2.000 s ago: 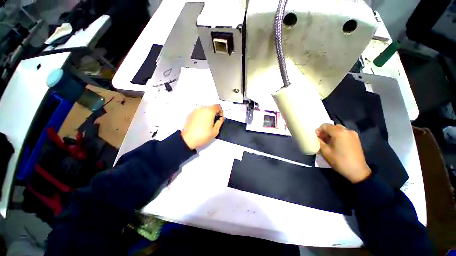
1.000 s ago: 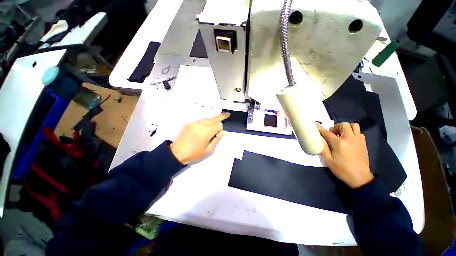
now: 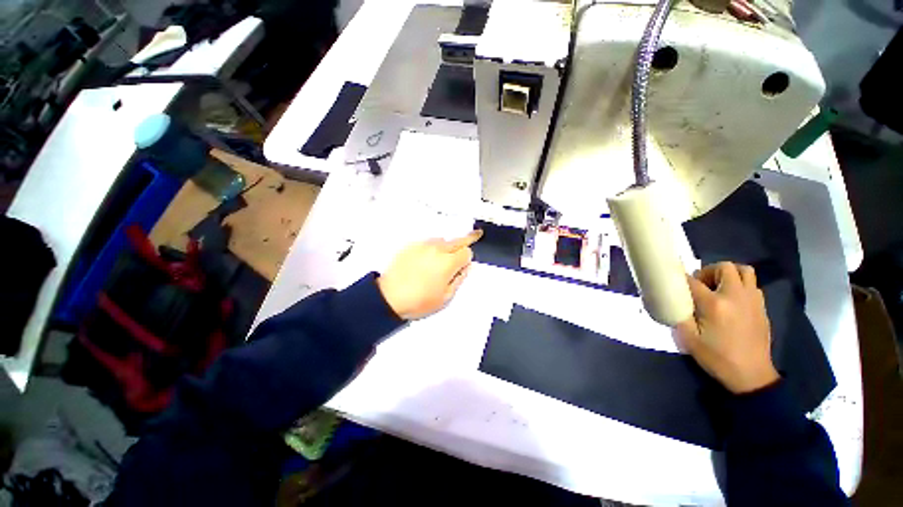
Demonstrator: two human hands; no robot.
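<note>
A black fabric panel lies under the pale clamp foot, whose small window is dark with a reddish edge. My left hand is left of the clamp, its index fingertip on the panel's left end and its other fingers bent. My right hand is right of the clamp, against the lower end of the cream lamp. Its fingers are curled; the lamp hides part of the thumb side, so I cannot tell what they hold. A second black panel lies flat nearer me.
The off-white machine head stands behind the clamp, with the lamp's braided neck in front. Overlapping black pieces lie at the right. A small dark tool and black scraps lie at the left. A blue bin is farther left.
The view has shifted, moving the scene right in the picture. The first panel has moved back under the clamp, and my left hand went from gripping its left end to laying an index fingertip on it.
</note>
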